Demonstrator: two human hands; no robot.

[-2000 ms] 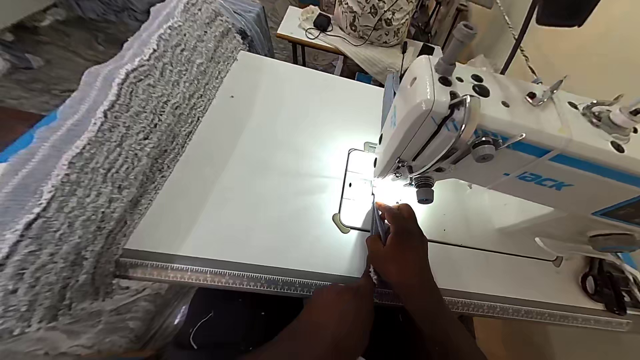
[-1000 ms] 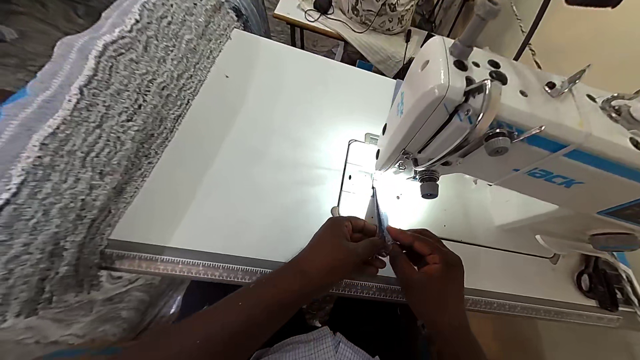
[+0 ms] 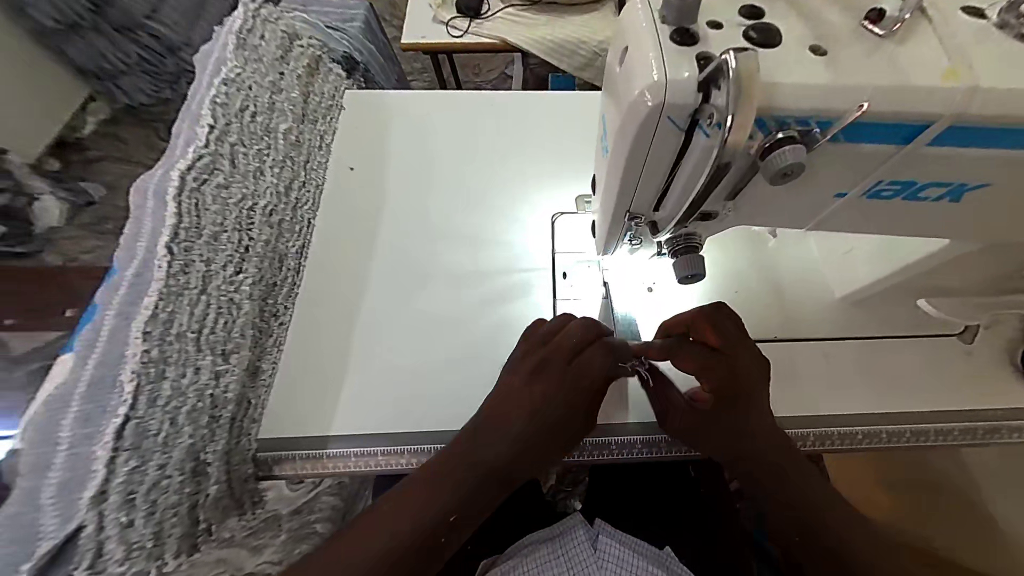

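A white Jack sewing machine stands at the right, its lamp lighting the needle area. A narrow fabric piece runs from under the needle area towards me. My left hand grips its near end from the left, fingers bent over it. From the right, my right hand pinches the same end between thumb and fingers, its fingertips touching those of the left. Loose thread ends or a frayed edge show between the hands. The needle itself is lost in glare.
A long stack of grey fabric pieces lies along the left side of the white tabletop. A measuring scale lines the near edge. Behind stands another table with pale cloth.
Both hands were on the narrow fabric before; now they are close together at its near end, the left fingers bent over it. The view has shifted and looks nearer to the machine.
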